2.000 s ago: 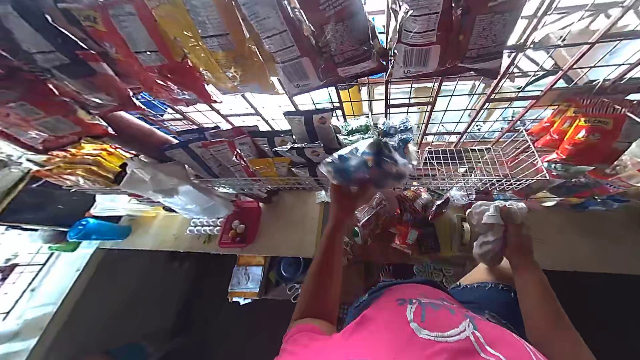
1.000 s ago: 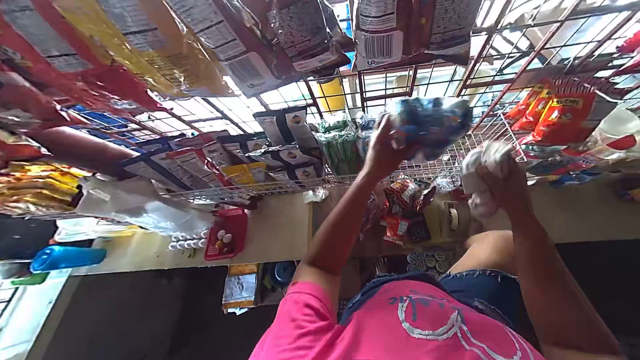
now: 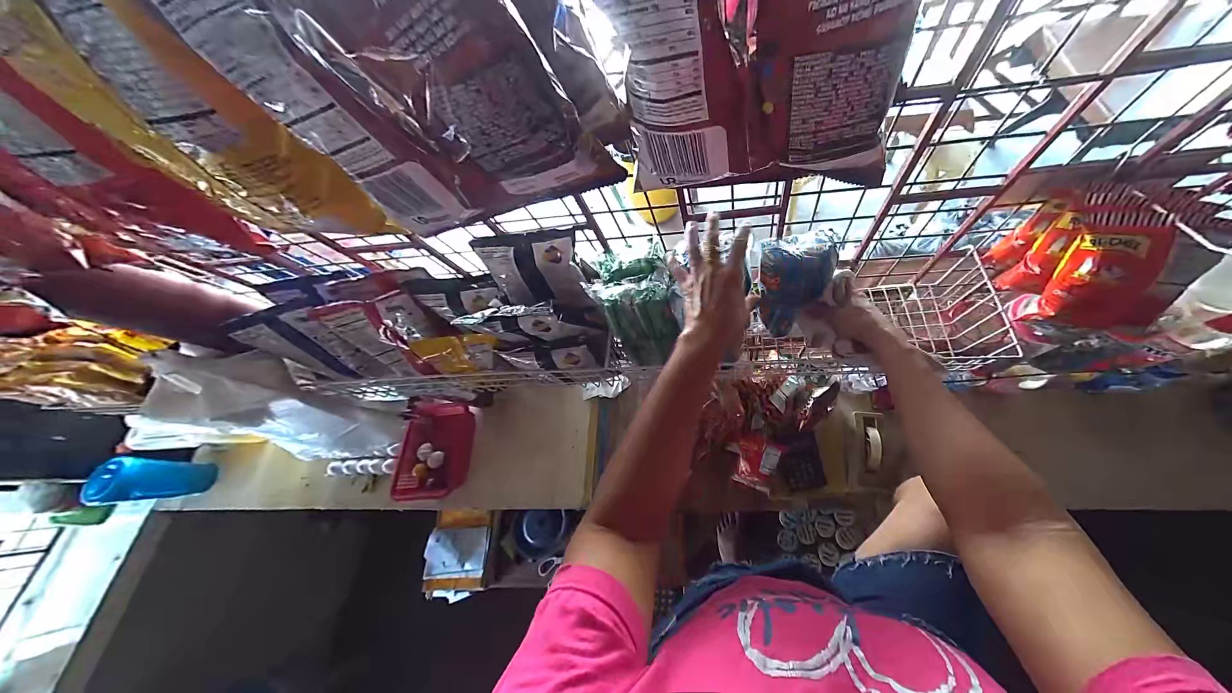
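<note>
My left hand (image 3: 714,289) is raised with its fingers spread at the wire rack, just right of the green packets (image 3: 637,313). Right beside it stand blue plastic packets (image 3: 795,274) in the rack. My right hand (image 3: 847,313) is at the lower right of these packets, with a whitish cloth (image 3: 826,325) bunched in it, partly hidden by the hand. To the right of that hand is a white wire basket (image 3: 948,313).
Large snack bags (image 3: 760,87) hang overhead before a metal grille (image 3: 934,144). Dark pouches (image 3: 539,274) fill the rack at left. Below, a red plastic tray (image 3: 452,409) rests on the counter (image 3: 539,448). Orange packets (image 3: 1107,265) hang at right.
My left hand has let go of the blue packets it held up a second ago; they now stand in the rack. My right hand with the cloth has moved up and left to them.
</note>
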